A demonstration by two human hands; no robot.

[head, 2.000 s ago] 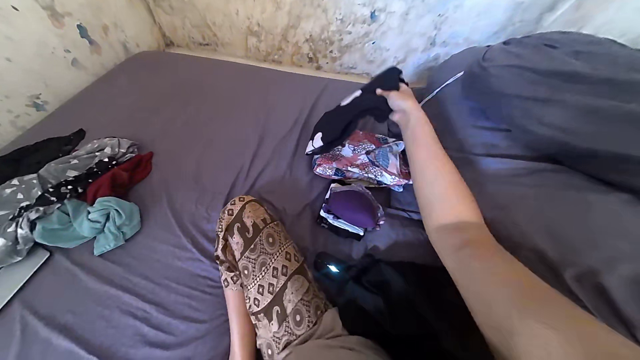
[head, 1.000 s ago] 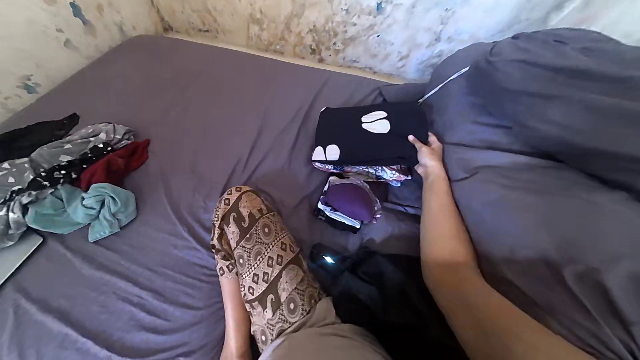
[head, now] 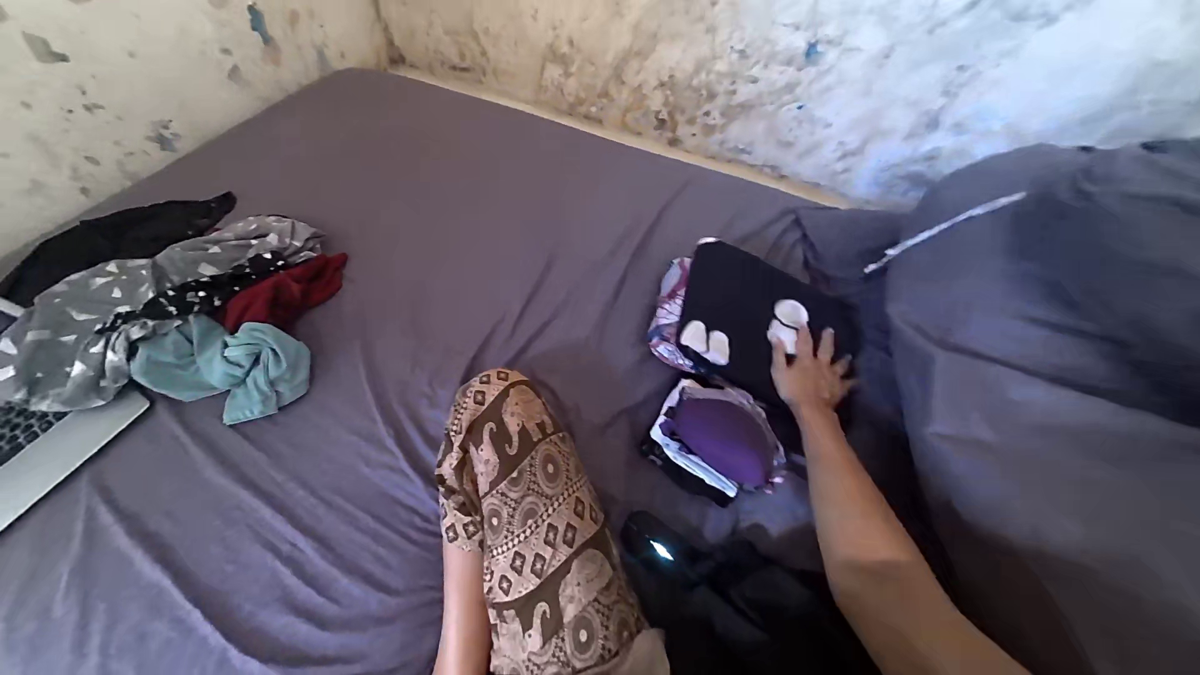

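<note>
My right hand (head: pixel 814 373) lies palm down with spread fingers on a folded black cloth (head: pixel 741 291) that has white rounded shapes. Under its left edge shows a folded garment in red, white and blue patterns (head: pixel 669 319). Just nearer to me sits a small pile with a purple padded bra cup (head: pixel 724 439) on top, over white and black cloth. My left hand is out of view.
Loose clothes lie at the left: a grey patterned cloth (head: pixel 70 314), a dark red one (head: pixel 286 292) and a teal one (head: pixel 230 361), beside a laptop (head: pixel 84 450). A dark cover (head: pixel 1050 375) is bunched at the right. My patterned trouser leg (head: pixel 544 516) is front centre.
My right hand has laid the black cloth, held up two seconds ago, over the patterned garment. Since one second ago the cloth has turned and shifted, and the hand now rests flat on it.
</note>
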